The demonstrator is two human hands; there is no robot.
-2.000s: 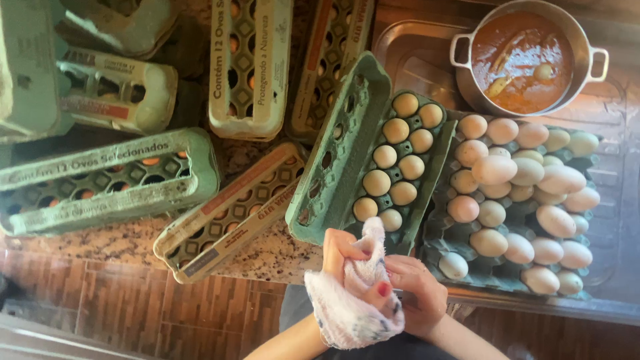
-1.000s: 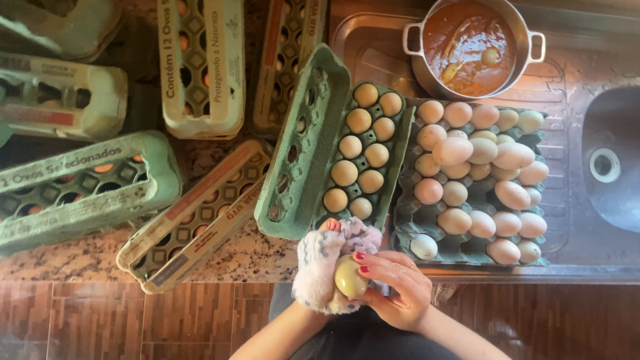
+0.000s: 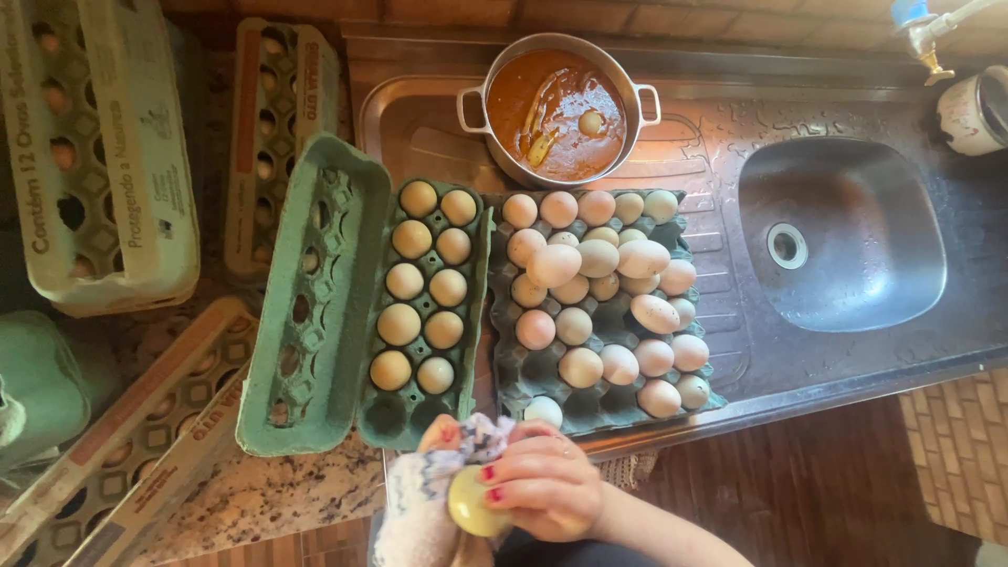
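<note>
At the bottom centre, my right hand (image 3: 543, 484) grips a pale yellow-green egg (image 3: 475, 502). My left hand (image 3: 445, 435), mostly covered by a light patterned cloth (image 3: 417, 504), holds the cloth against the egg's left side. Just above stands an open green egg carton (image 3: 311, 291) with two columns of eggs and two bare cups at the near end. To its right lies a green egg tray (image 3: 602, 331) full of pale and pinkish eggs, some resting on top of others.
A two-handled pot (image 3: 555, 110) of brownish liquid holds an egg. Right of it is a steel sink basin (image 3: 843, 236) below a tap (image 3: 929, 47), beside a mug (image 3: 972, 114). Closed egg cartons (image 3: 118, 157) fill the left; another carton (image 3: 142, 441) lies slanted on the granite counter.
The egg between my hands, hidden two seconds ago, came into sight a second ago and remains in my right hand against the cloth. The view has shifted right, bringing in the whole sink.
</note>
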